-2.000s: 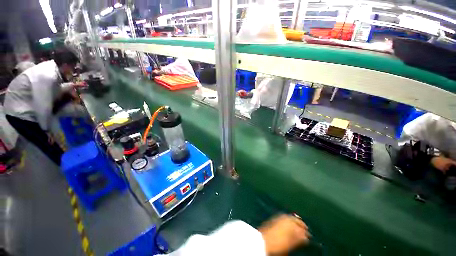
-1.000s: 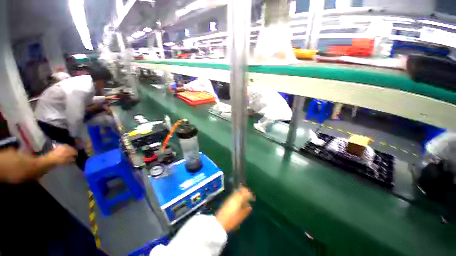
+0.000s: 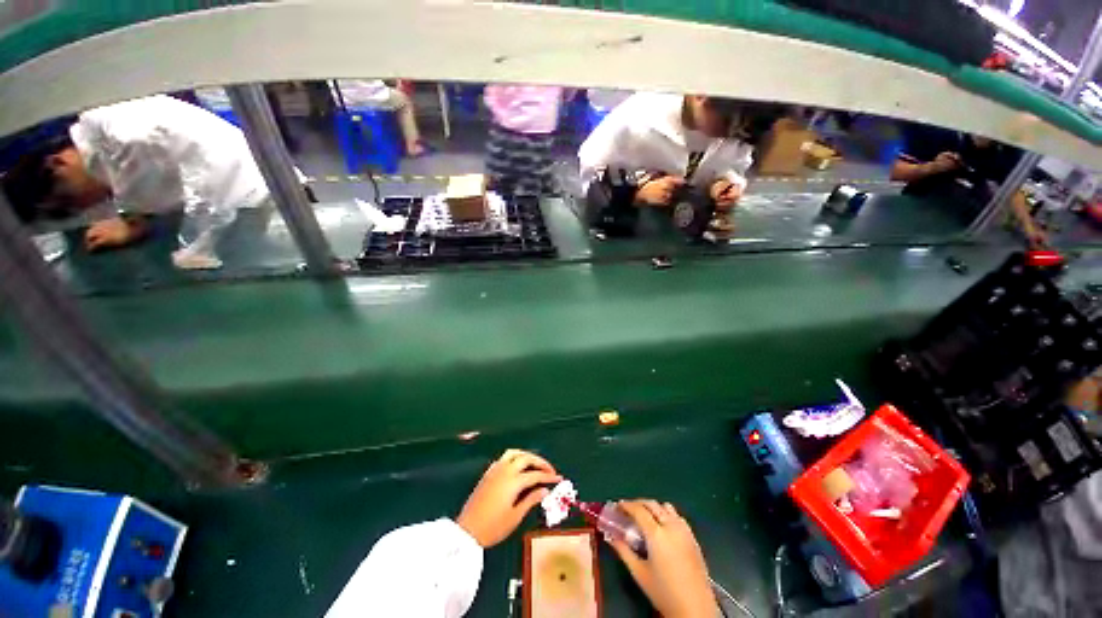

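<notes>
My right hand (image 3: pixel 667 558) holds the clear glue syringe (image 3: pixel 620 526), its red tip pointing left. My left hand (image 3: pixel 505 497) pinches a small crumpled white tissue (image 3: pixel 558 502) with red marks. The syringe tip touches or nearly touches the tissue; the exact contact is too small to tell. The wooden block (image 3: pixel 561 572), with a red-brown rim and pale centre with a small dark spot, lies just below both hands, cut off by the bottom edge.
A blue controller (image 3: pixel 94 558) stands at lower left. A red basket (image 3: pixel 873 567) with pink and white bags sits by a second blue box (image 3: pixel 773 454) at right. Black racks (image 3: pixel 1013 362) stand beyond. Across the line are a black divided tray (image 3: pixel 527 227) and people in white.
The view has swung right from the stools and controller to the bench in front. My left hand, earlier by the metal post, is now at the tissue; the syringe and block have come into view.
</notes>
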